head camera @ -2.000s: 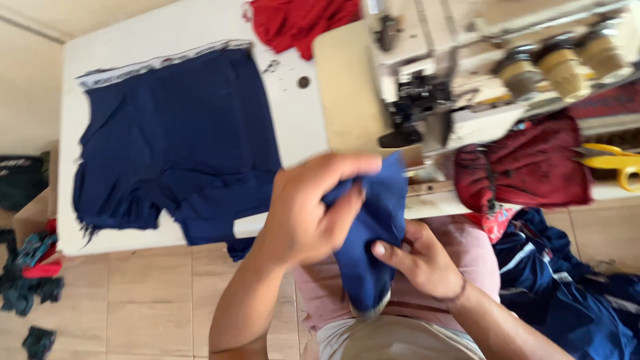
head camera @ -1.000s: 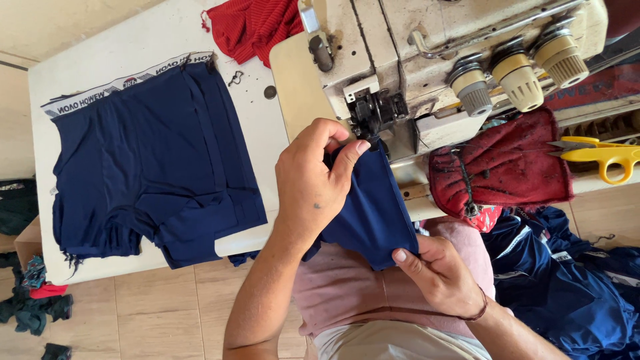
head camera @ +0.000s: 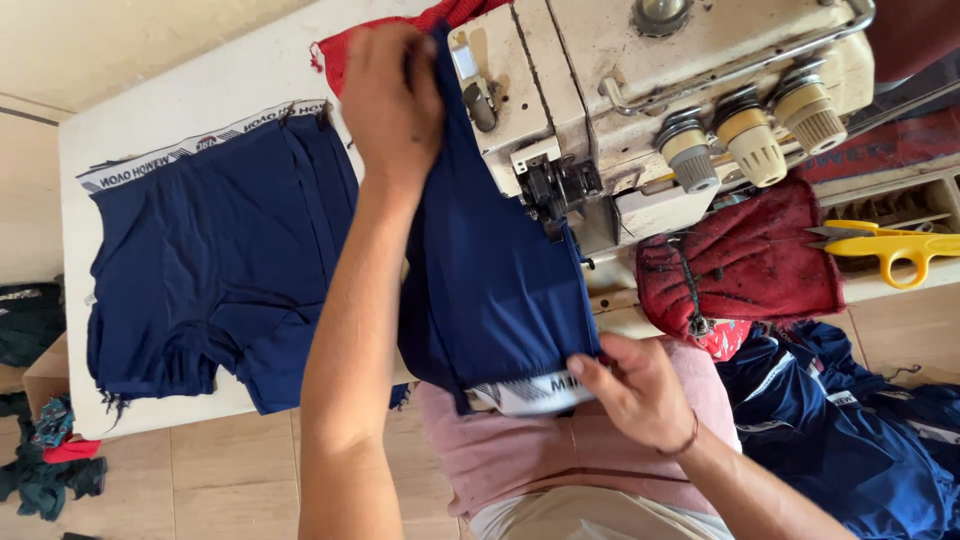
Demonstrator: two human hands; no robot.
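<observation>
A navy blue garment with a white printed waistband runs along the front of an industrial sewing machine, one edge at its presser foot. My left hand is at the garment's far end, left of the machine head, fingers bent and slightly blurred; its grip is partly hidden. My right hand pinches the near corner beside the waistband, above my lap. Stacked navy shorts with white waistbands lie on the white table at the left.
Yellow thread snips rest at the right by a dark red cloth. Red fabric lies behind my left hand. More navy garments are heaped at the lower right. Dark scraps lie on the floor at the left.
My left hand has moved from near the presser foot to the far left of the machine head. The garment is now spread longer, and its white waistband has come into view by my right hand.
</observation>
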